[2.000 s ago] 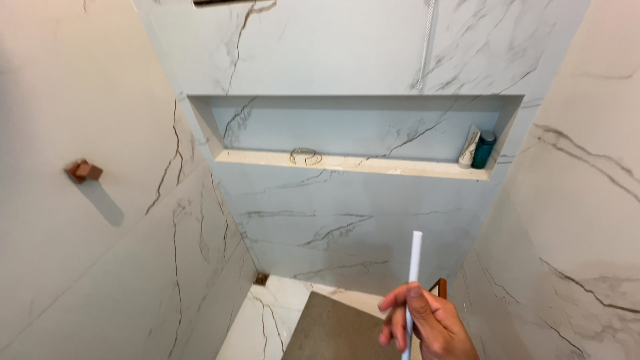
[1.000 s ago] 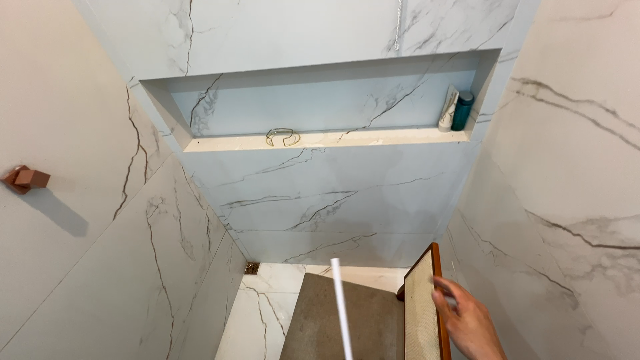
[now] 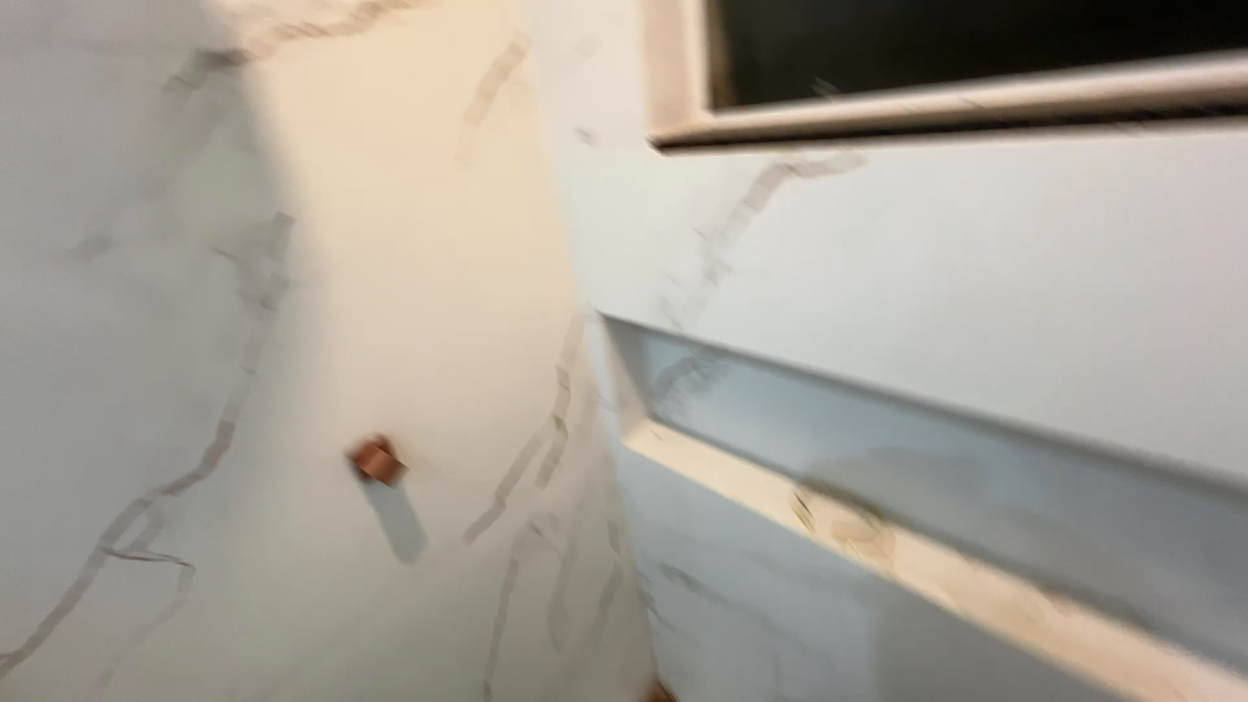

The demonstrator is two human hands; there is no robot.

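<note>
Neither my left hand nor my right hand shows at this moment. A small copper-coloured wall fitting [image 3: 377, 460] juts from the marble-patterned wall on the left and casts a shadow below it. On the ledge of the recessed wall niche [image 3: 731, 473] at the right lies a thin wire object [image 3: 843, 522], blurred by motion. What either hand holds is hidden outside the view.
A dark opening [image 3: 975, 49] with a pale frame sits high on the right wall, above the niche. The two veined walls meet at a corner left of the niche. A brown piece [image 3: 660, 692] shows at the bottom edge.
The view has swung up and to the left. My right hand, seen beside a wood-edged panel a second ago, is out of view, as are the white stick and the bottles in the niche.
</note>
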